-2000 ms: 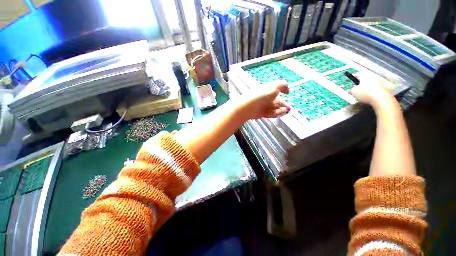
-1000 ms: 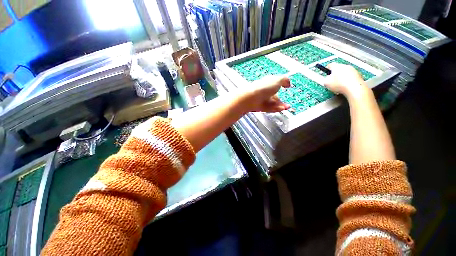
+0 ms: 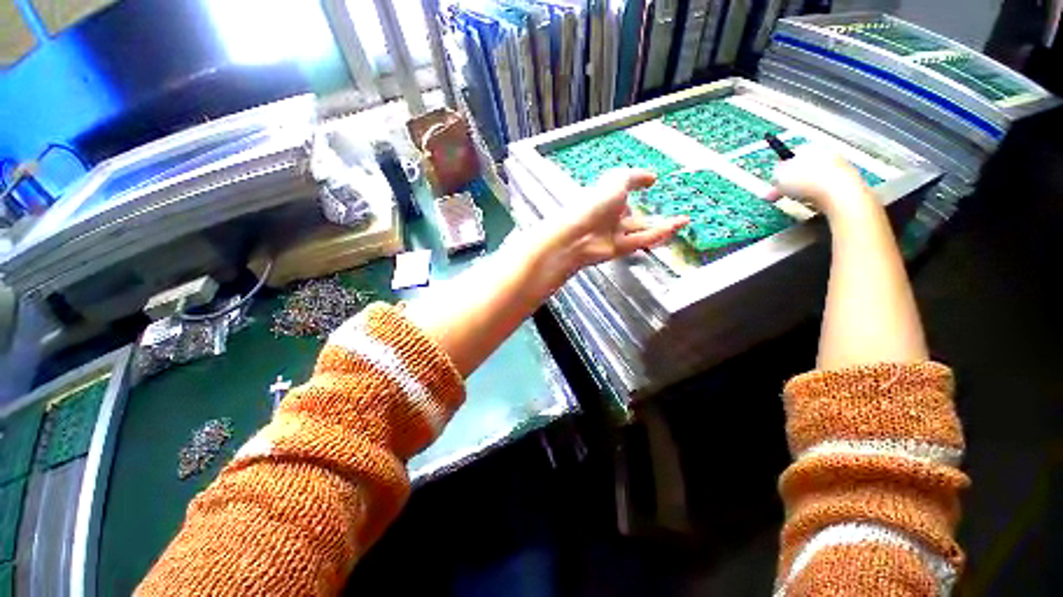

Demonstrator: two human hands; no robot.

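Note:
A pale framed tray holding several green circuit board panels tops a stack at the right of the bench. My left hand is at the left side of the front panel, thumb and fingers apart, fingertips over or at its edge; I cannot tell if they touch. My right hand is over the tray's right part, with black tweezers sticking up from it. Its fingertips are near the front panel's right corner; contact is unclear. The front panel's near edge looks slightly raised.
The green bench holds a small component pile, a larger pile, a white card and bagged parts. Another framed tray is at left. More stacked trays stand behind right, with upright folders at the back.
The camera view has shifted. My left fingers have spread and lowered at the front panel's edge. My right hand, with the tweezers, has moved slightly over the tray.

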